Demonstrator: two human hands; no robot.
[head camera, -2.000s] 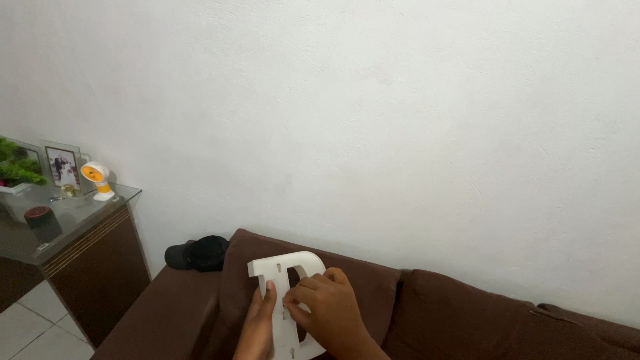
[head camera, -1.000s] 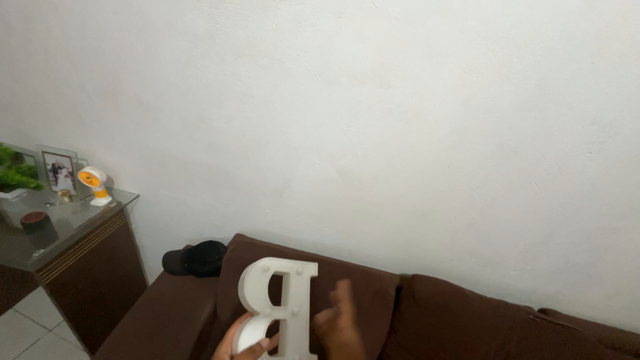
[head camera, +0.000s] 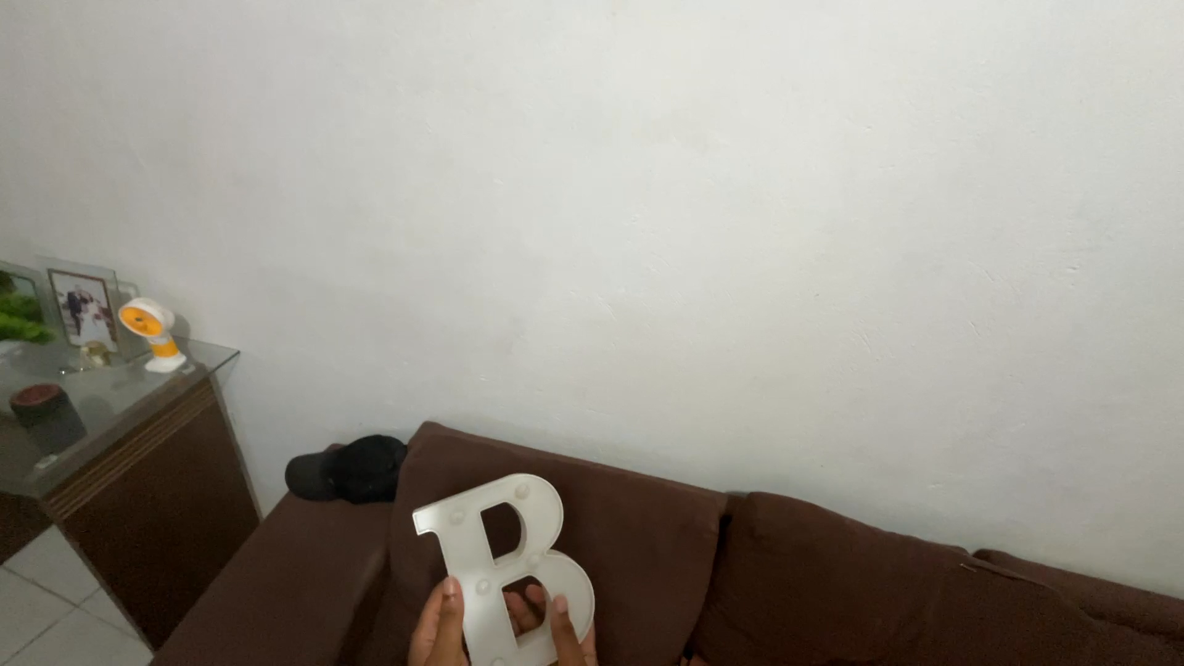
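A white plastic letter B with small round bulbs on its face is held up near the bottom of the view, tilted a little to the left. My left hand grips its straight stem, the thumb lying along the edge. On the other side my right hand holds the lower curved part, with its thumb on the front and fingers showing through the lower opening. The letter's bottom end is cut off by the frame edge.
Behind the letter is a brown sofa, with a black cap on its armrest. At left, a glass-topped cabinet bears a small white and orange fan, a framed photo, a dark cylinder and a green plant.
The letter has been turned around: two seconds ago its back faced me, and one second ago it appeared mirrored. My right hand, apart from it one second ago, is now on it.
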